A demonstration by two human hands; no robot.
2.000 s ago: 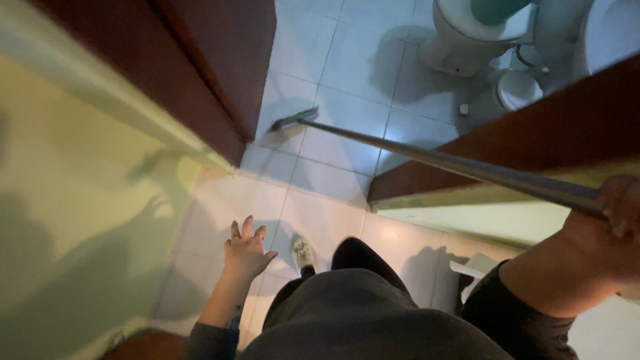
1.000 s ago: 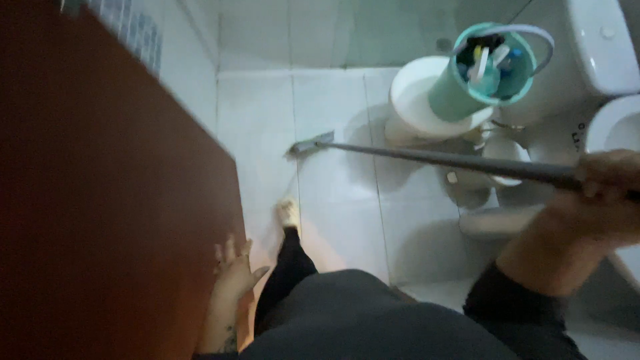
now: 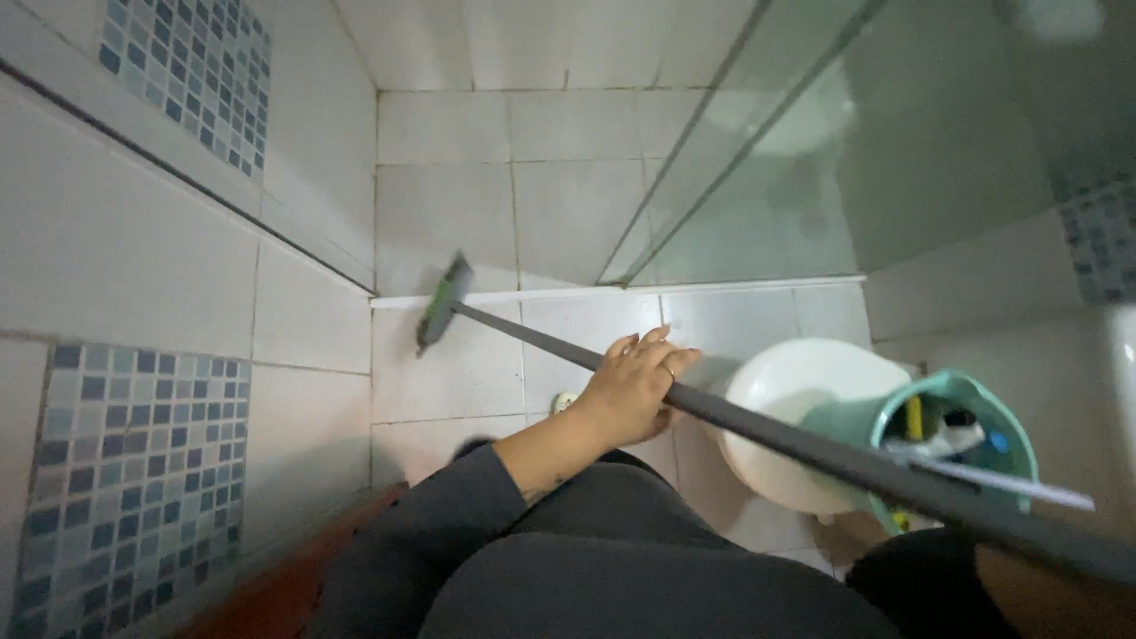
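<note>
My left hand [image 3: 635, 386] grips the middle of a long grey pole [image 3: 799, 448], with a ring on one finger. At the pole's far end, a broom or brush head [image 3: 444, 303], grey with green, is blurred over the floor tiles beside the white shower sill [image 3: 568, 293]. The near end of the pole runs to the lower right. Only part of my right forearm [image 3: 1021, 586] shows there; my right hand is out of view, so its hold is hidden.
A closed white toilet [image 3: 799, 382] stands right of my legs, bearing a teal bucket [image 3: 1021, 426] of bottles and cleaning items. Glass shower panels [image 3: 763, 195] rise ahead on the right. A tiled wall with mosaic patches [image 3: 133, 461] is on the left; a reddish-brown door edge [image 3: 293, 577] is lower left.
My left hand, empty beside the door earlier, has come onto the pole. My right hand has passed out of view. The view has moved from the doorway into the bathroom, up to the shower sill.
</note>
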